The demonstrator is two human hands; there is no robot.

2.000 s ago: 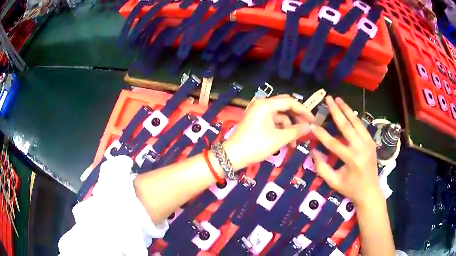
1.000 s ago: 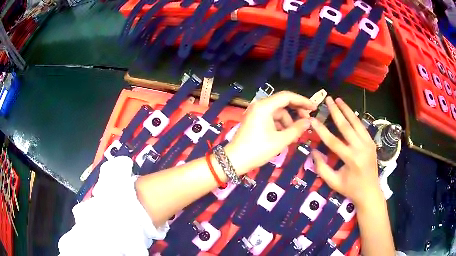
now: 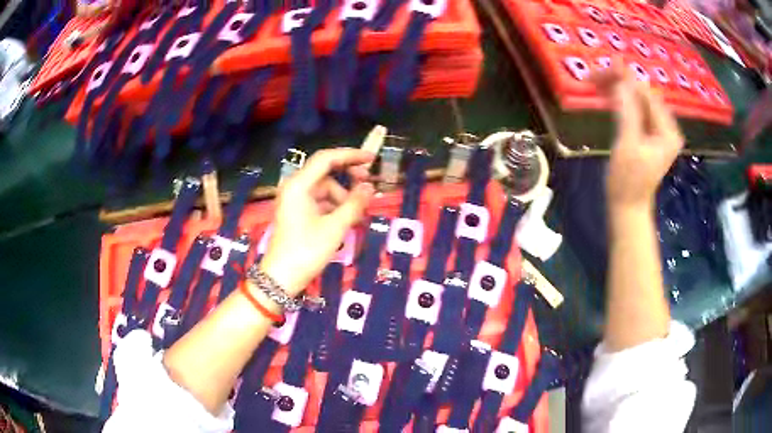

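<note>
Pink watch cases (image 3: pixel 406 237) with dark navy straps (image 3: pixel 370 264) lie in slanting rows on a red-orange tray (image 3: pixel 118 254). My left hand (image 3: pixel 317 207) is over the tray's far part, thumb and index finger curled close together. A tan strip (image 3: pixel 373 140) shows at its fingertips; whether it is held or lies behind them is unclear. My right hand (image 3: pixel 643 139) is raised at the right, blurred, its fingertips in front of the near edge of a second red tray (image 3: pixel 584 93) with pink cases in pockets. Whether it holds anything is unclear.
A stack of red trays (image 3: pixel 449 72) with hanging straps stands behind. A metallic-topped round item (image 3: pixel 521 161), a pale ring and white cloth (image 3: pixel 539 228) lie right of the near tray. A dark glossy mass (image 3: pixel 703 228) lies further right.
The view has turned right, so the trays sit further left. My right hand has left my left hand and moved up and right to the second tray. My left hand keeps its curled pose.
</note>
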